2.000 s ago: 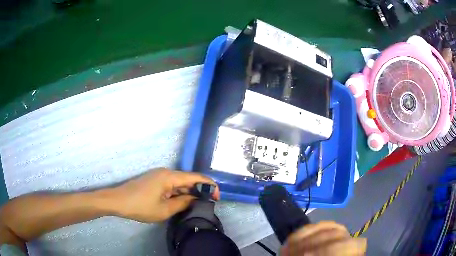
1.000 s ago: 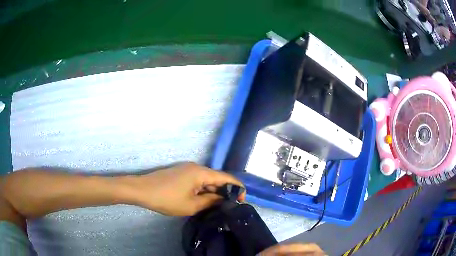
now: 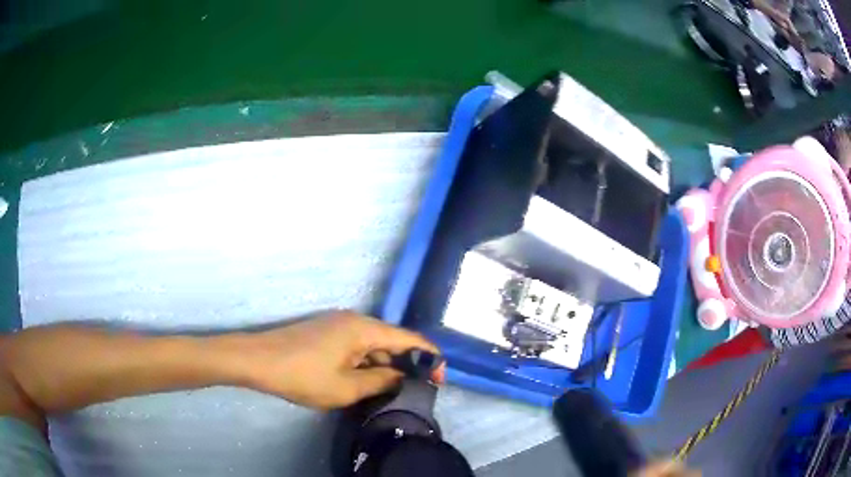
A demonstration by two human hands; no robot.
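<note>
My left hand (image 3: 341, 361) pinches the narrow black hinge end of the headphones (image 3: 401, 433) near the tray's front left corner. A black earcup hangs below my fingers and is cut off by the bottom edge. The black electric screwdriver (image 3: 597, 433) is at the bottom right, blurred, its upper end over the tray's front rim. My right hand (image 3: 664, 469) is at its lower end, mostly cut off by the bottom edge, with only a little of the fingers showing. The driver bit cannot be made out.
The silver and black screw feeder (image 3: 592, 242) stands in the blue tray (image 3: 425, 228), with a slim tool (image 3: 613, 345) beside it. A white foam sheet (image 3: 215, 224) lies left. A pink fan (image 3: 779, 247) stands right. Black headphones (image 3: 742, 70) lie at the upper right, on the far side.
In the last second the screwdriver has come back into view at the lower right, away from the earcup. The tray and feeder sit slightly further left and lower. My left hand keeps its pinch.
</note>
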